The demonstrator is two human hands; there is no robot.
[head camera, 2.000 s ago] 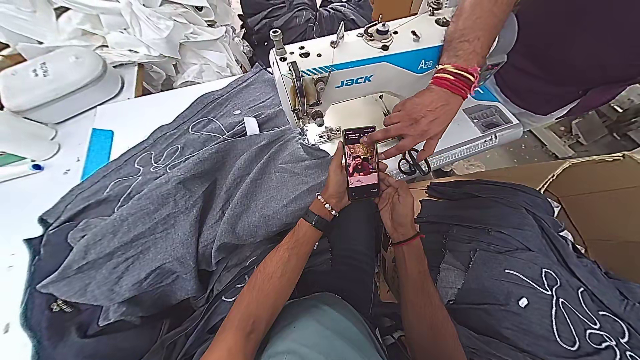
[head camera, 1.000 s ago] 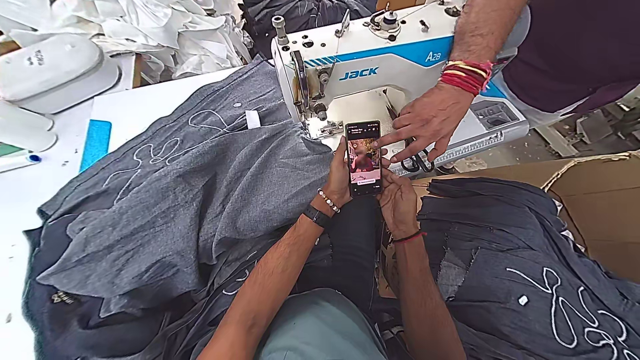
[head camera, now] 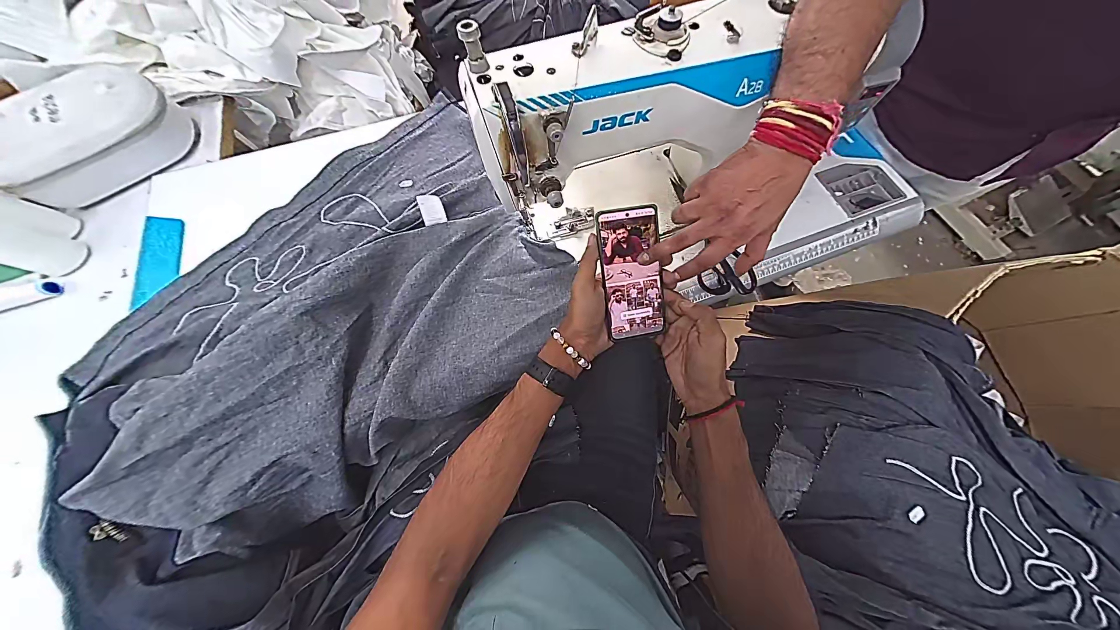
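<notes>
My left hand holds a smartphone upright by its left side, its lit screen showing pictures. My right hand is at the phone's lower right edge, fingers bent and touching it; whether it grips is unclear. Another person's hand reaches in from the upper right, a fingertip at the screen. Behind the phone stands a white and blue Jack sewing machine. Grey denim-like fabric with white thread lies left of my hands, its edge near the needle area.
Black-handled scissors lie on the machine bed under the other person's hand. A cardboard box at the right holds dark fabric pieces. White cloth is piled at the upper left, near thread cones and a blue strip.
The picture on the phone's screen has changed. The other person's fingers have shifted slightly over the phone. My two hands stay at the phone.
</notes>
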